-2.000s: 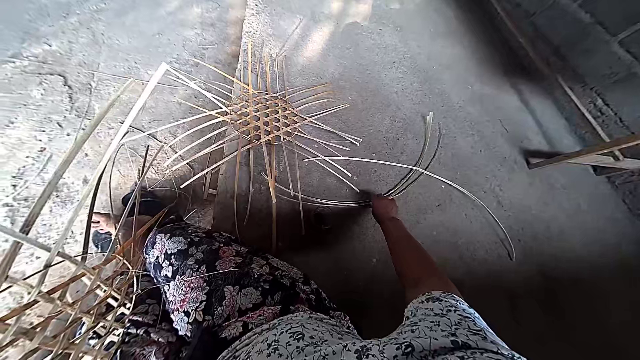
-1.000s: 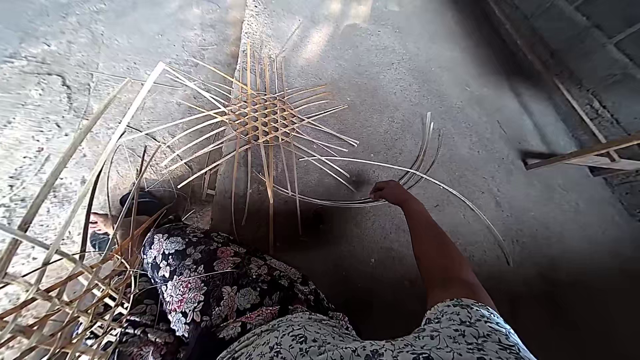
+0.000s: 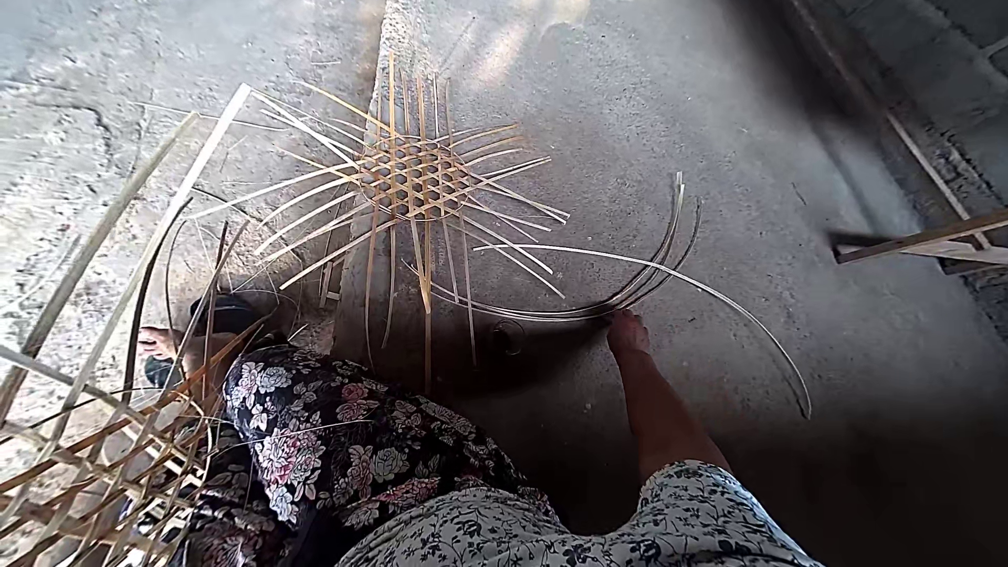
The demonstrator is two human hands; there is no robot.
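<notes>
My right hand (image 3: 628, 331) reaches down to the floor and touches a small bundle of thin curved strips (image 3: 551, 316), which look like bamboo or cane; whether its fingers are closed on them is too small to tell. A single pale strip (image 3: 630, 257) lies in an arc across that bundle. Left of it, a round openwork weaving (image 3: 416, 179) with long loose ends spreads over the floor. A second, larger open weaving (image 3: 102, 472) of strips leans up at the lower left, beside the flowered cloth over my legs. My left hand is not seen.
Concrete floor (image 3: 756, 205) with a raised seam surrounds the weavings. A wooden frame piece (image 3: 937, 236) juts in at the right, by a block wall (image 3: 945, 79). A foot (image 3: 159, 343) and dark footwear (image 3: 224, 313) show at the left.
My right hand has gone from the bundle to the pale arc strip and back down to the bundle. The round weaving stays where it was.
</notes>
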